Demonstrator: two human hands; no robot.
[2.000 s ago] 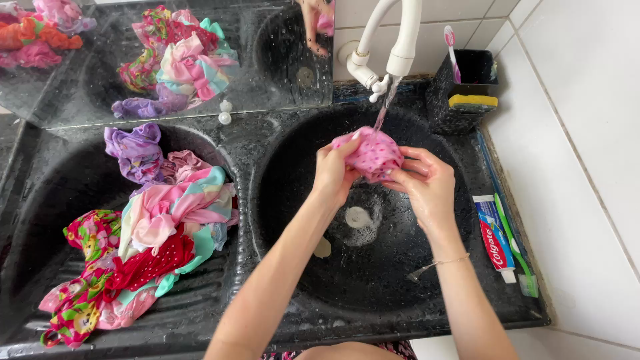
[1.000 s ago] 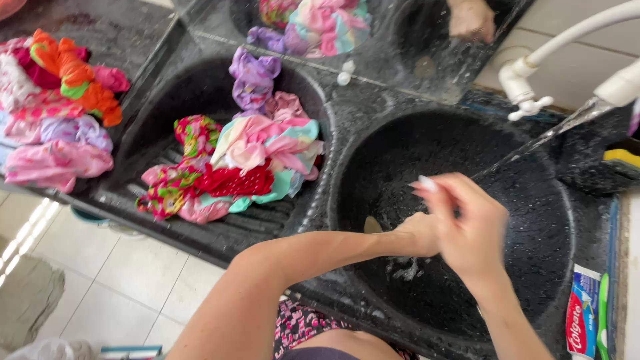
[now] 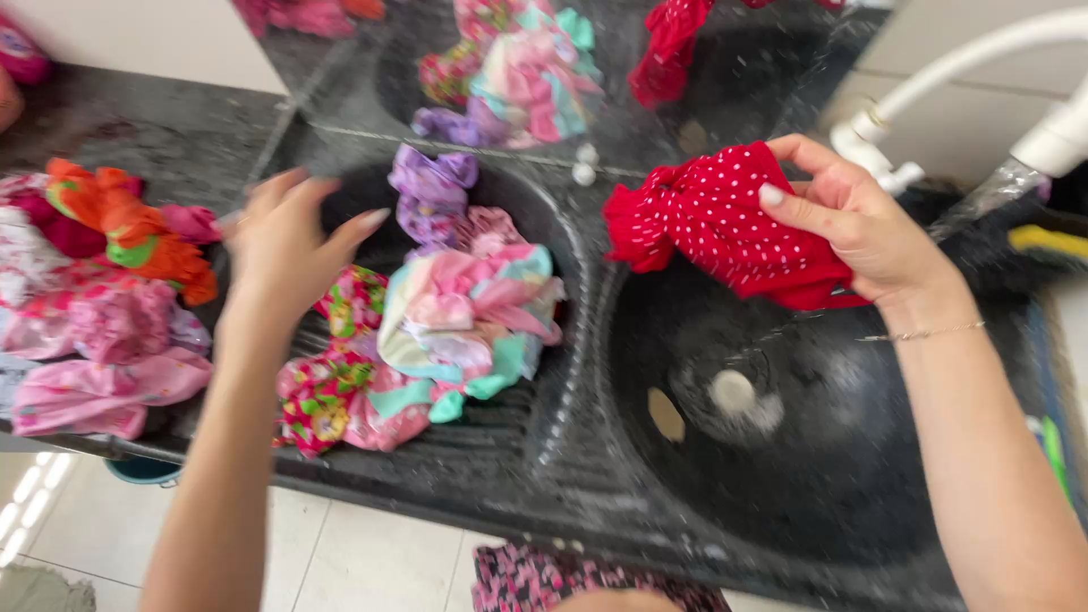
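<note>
My right hand (image 3: pixel 841 221) holds a red polka-dot cloth garment (image 3: pixel 722 221) over the upper part of the round black basin (image 3: pixel 816 476). Its twisted end hangs toward the left. My left hand (image 3: pixel 289 238), blurred, is raised over the left rim of the ribbed washboard basin, fingers apart and holding nothing. Below and right of it in that basin lie a purple garment (image 3: pixel 432 191), a pink, cream and aqua garment (image 3: pixel 467 314) and a floral red and green garment (image 3: pixel 327 391). Water runs from the white faucet (image 3: pixel 1050 140), right of my right hand.
On the left counter, an orange twisted garment (image 3: pixel 136 229) lies on a pile with pink garments (image 3: pixel 110 395). A yellow sponge (image 3: pixel 1050 242) sits at the right. The mirror (image 3: pixel 722 51) stands behind the basins. A teal container (image 3: pixel 143 469) shows below the counter edge.
The red polka-dot garment, which lay in the washboard basin, is now in my right hand. My left hand has moved left from the round basin. The view has shifted left.
</note>
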